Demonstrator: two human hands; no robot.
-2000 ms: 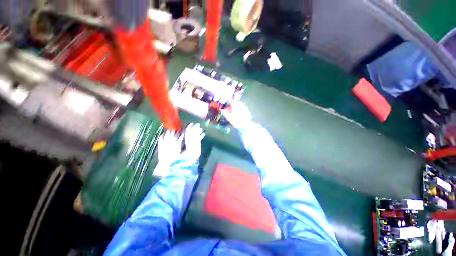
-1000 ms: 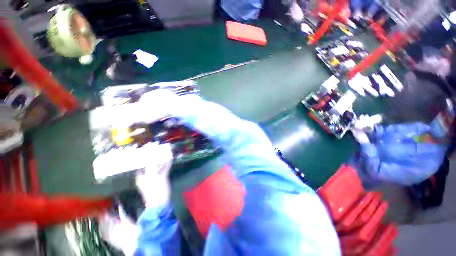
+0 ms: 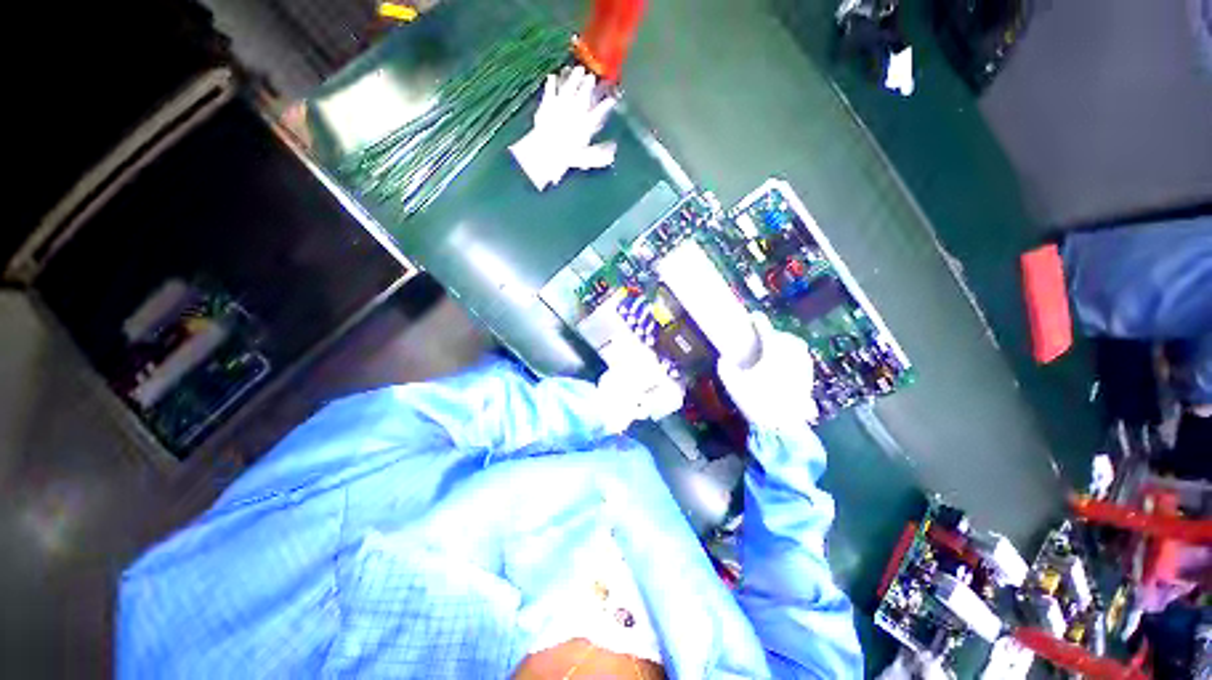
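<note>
A large circuit board [image 3: 685, 326] crowded with parts and pale heatsinks lies in front of me, partly over a grey-green mat [image 3: 605, 246]. A flatter board [image 3: 824, 286] with a white edge lies against its right side. My left hand [image 3: 641, 391], in a white glove, is at the board's near left edge by a pale heatsink. My right hand [image 3: 775, 376], also gloved, is on the board's right part, at the end of the long white heatsink. Its fingertips and exact grip are partly hidden.
Green strands [image 3: 459, 120] and a white glove [image 3: 566, 130] lie at upper left, by a red post [image 3: 610, 37]. Another board [image 3: 200, 365] sits low at left. A red pad [image 3: 1046, 304] is at right beside a blue sleeve. More boards [image 3: 950, 578] are at lower right.
The view has swung round. The board, near the post and strands at first, now lies closer to me over the mat, with both hands at it. The red pad is no longer visible there.
</note>
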